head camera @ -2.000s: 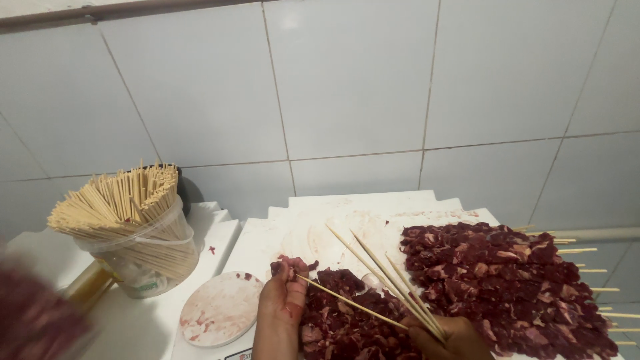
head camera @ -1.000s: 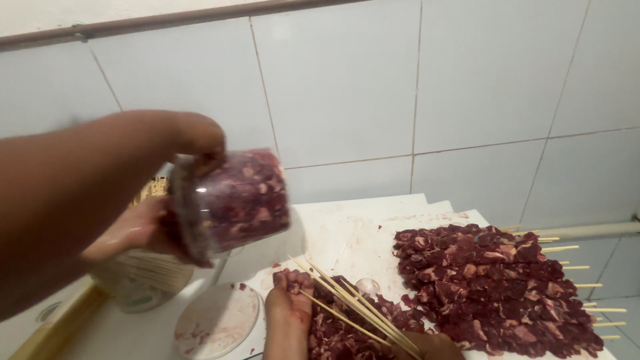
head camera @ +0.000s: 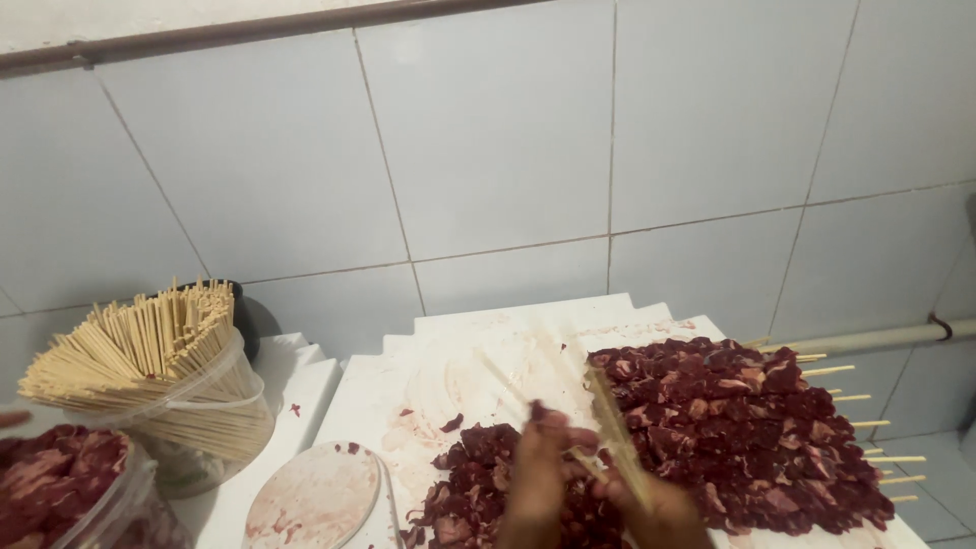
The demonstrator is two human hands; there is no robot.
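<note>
At the lower middle my left hand (head camera: pixel 537 473) pinches a piece of raw meat, blurred, at a wooden skewer. Close on its right, my right hand (head camera: pixel 656 507) grips several wooden skewers (head camera: pixel 616 427) that point up and to the left. Both hands are over a heap of cut raw meat (head camera: pixel 476 476) on a white board (head camera: pixel 457 366). To the right lie rows of skewered meat (head camera: pixel 732 435), packed side by side, their bare stick ends pointing right.
A round scale plate (head camera: pixel 313 496), stained, sits left of the heap. A clear bucket (head camera: pixel 221 442) of wooden skewers stands farther left, with a clear tub of meat (head camera: pixel 53 473) in front. Another person's fingertip (head camera: pixel 15 418) shows at the left edge. A tiled wall (head camera: pixel 503 145) rises behind.
The meat tub, held tilted by another person's hands a second ago, is now upright at the lower left, and those arms have withdrawn left. My hands stay over the heap.
</note>
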